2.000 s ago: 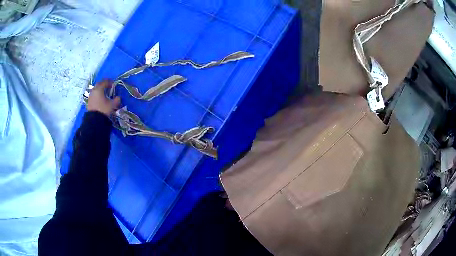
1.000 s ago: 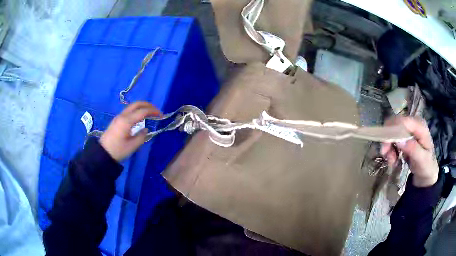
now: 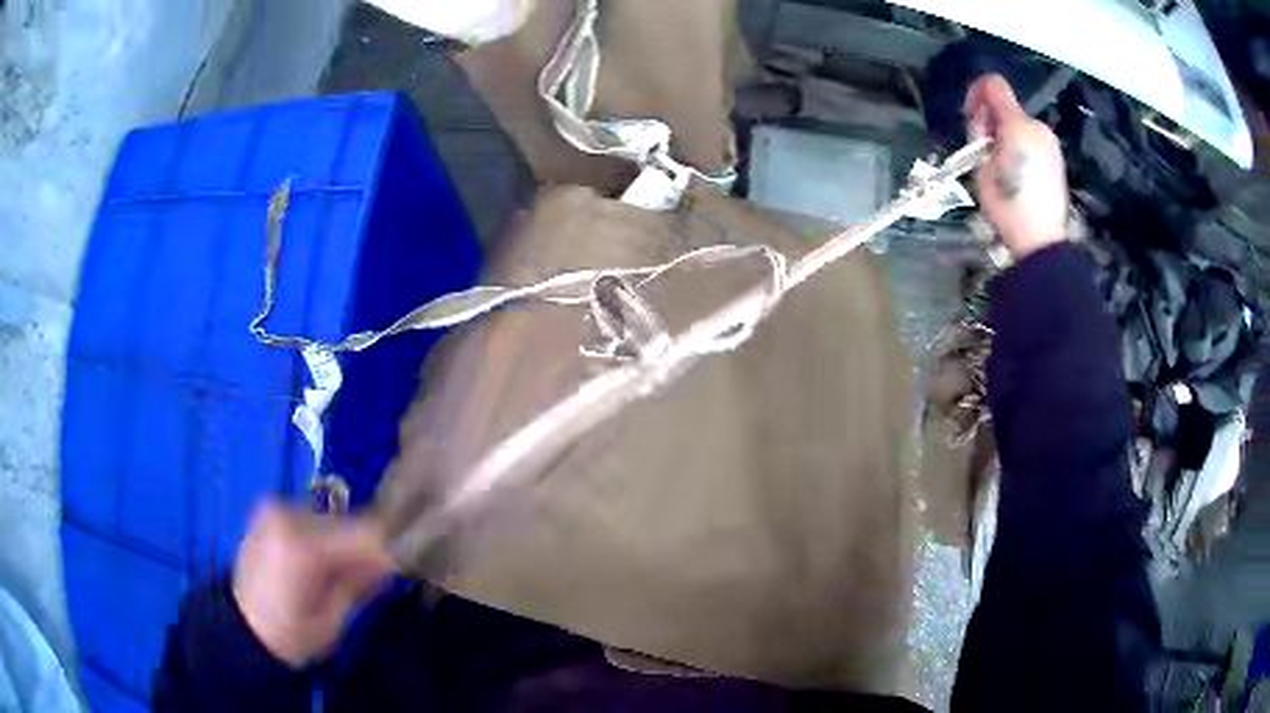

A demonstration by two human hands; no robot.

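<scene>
A long beige tie strip (image 3: 543,435) is stretched diagonally above the brown panel bundle (image 3: 669,529) on my lap, with a knot and loops near its middle. My left hand (image 3: 314,574), blurred, grips its lower left end. My right hand (image 3: 1024,167) grips its upper right end, where a small white tag (image 3: 936,192) hangs. A looser strand runs left from the knot onto the blue bin (image 3: 153,334), with a white ticket (image 3: 318,390) on it. Another tie with white tags lies on a second brown piece (image 3: 669,70) at the top.
The blue bin stands at the left. A white table edge (image 3: 1114,63) is at the upper right. A grey pedal (image 3: 822,181) lies beyond my lap. Heaps of dark cloth (image 3: 1184,279) and paler scraps lie on the floor at the right.
My right hand has moved up and away, my left hand down towards me. The strip has gone from nearly level to a taut diagonal. The view has shifted right.
</scene>
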